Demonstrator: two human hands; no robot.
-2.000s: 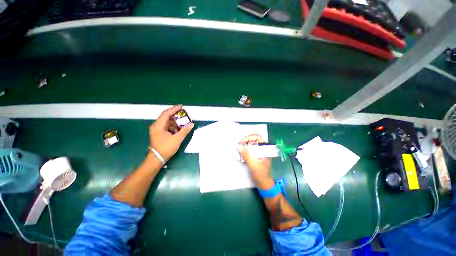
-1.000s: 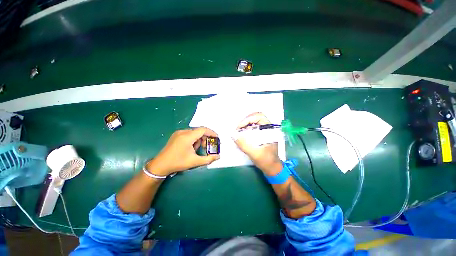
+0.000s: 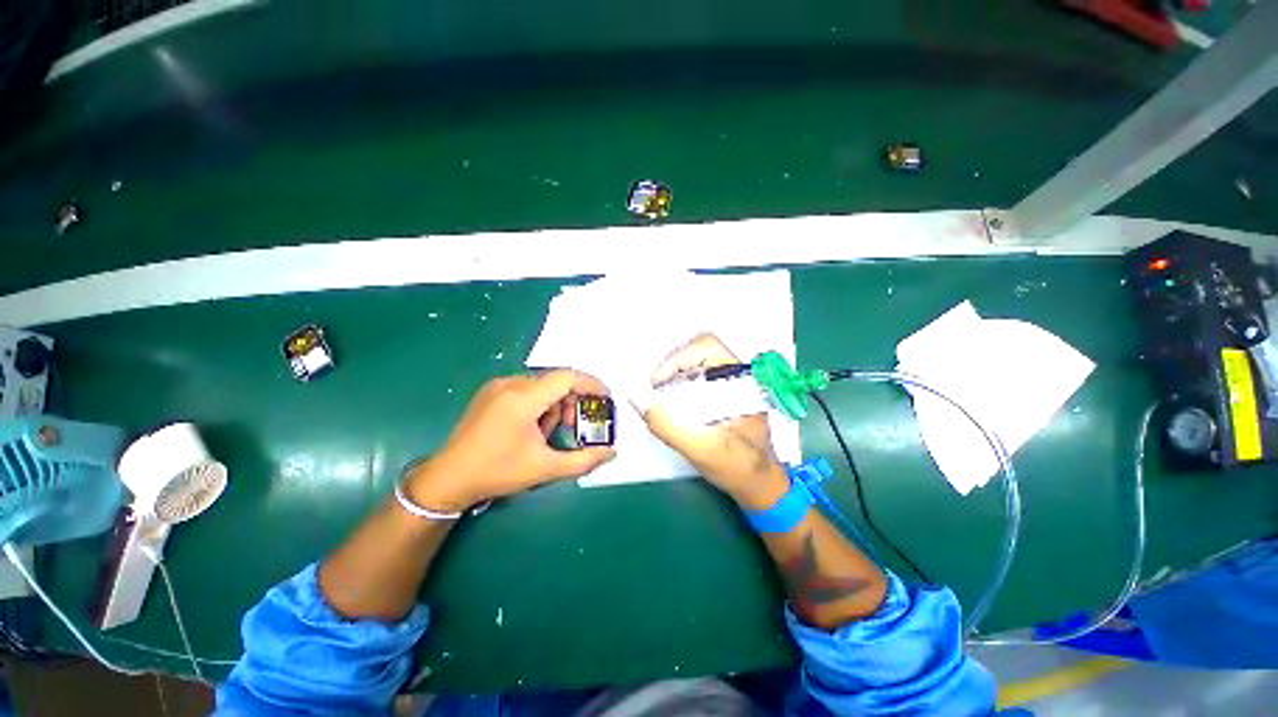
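My left hand [image 3: 512, 441] holds a small dark and gold electronic module [image 3: 594, 420] between thumb and fingers, above the left part of the white paper sheets [image 3: 659, 301]. My right hand [image 3: 718, 427] holds the dispensing syringe [image 3: 690, 376] like a pen, its tip side pointing left towards the module. The tip is too small and blurred to tell whether it touches. The bright green air adapter [image 3: 789, 381] is at the syringe's rear, with a clear hose [image 3: 1012, 483] and a thin black cable [image 3: 858, 483] trailing from it. Another module [image 3: 307, 352] lies on the bench at the left.
Several modules, one at the centre [image 3: 649, 198], lie on the green conveyor beyond the white rail [image 3: 491, 252]. Loose paper [image 3: 988, 392] and the black controller [image 3: 1198, 350] are right. A light-blue fan [image 3: 56, 481] and white handheld fan [image 3: 175, 474] are left. A slanted post [image 3: 1149, 133] stands upper right.
Since two seconds ago, my left hand has brought its module from near the rail down beside the syringe. In the last second, both hands barely moved, and belt modules shifted slightly left in view.
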